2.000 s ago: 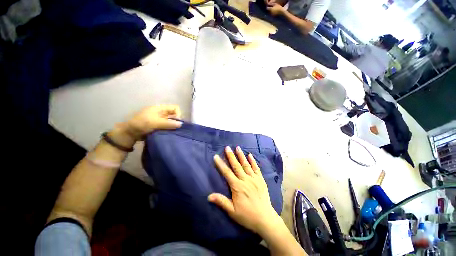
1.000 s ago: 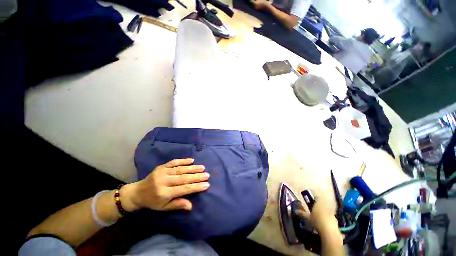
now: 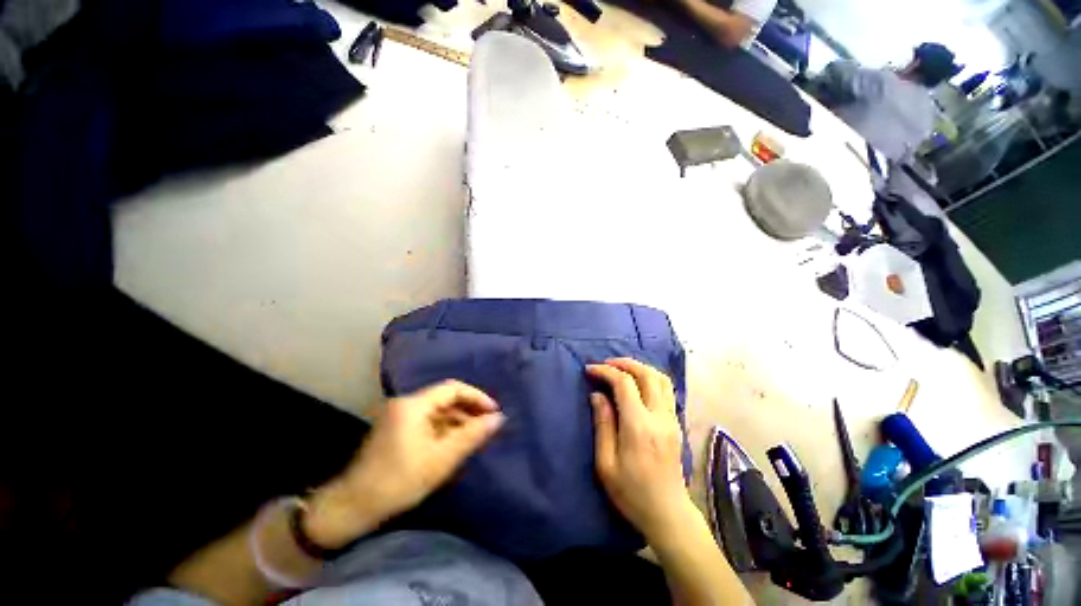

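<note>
Navy trousers (image 3: 533, 474) are pulled over the near end of the padded sleeve board (image 3: 516, 178), with the waistband (image 3: 539, 317) and belt loops at the far edge. My left hand (image 3: 415, 456) is over the left part of the cloth, fingers curled and slightly blurred; whether it pinches cloth is unclear. My right hand (image 3: 638, 444) rests on the right part of the trousers, fingers bent against the cloth. The steam iron (image 3: 759, 521) stands on the table just right of the trousers, with no hand on it.
A dark garment heap (image 3: 225, 95) lies at left. A brick-like block (image 3: 704, 144), a round grey pad (image 3: 788, 199) and a white box (image 3: 889, 284) lie beyond the board. Shears (image 3: 849, 456), a blue roll (image 3: 907, 438) and a green hose (image 3: 972, 456) are at right. People are opposite.
My right hand has let go of the iron and moved left onto the trousers. My left hand has lifted its flat palm and curled its fingers. The view has shifted.
</note>
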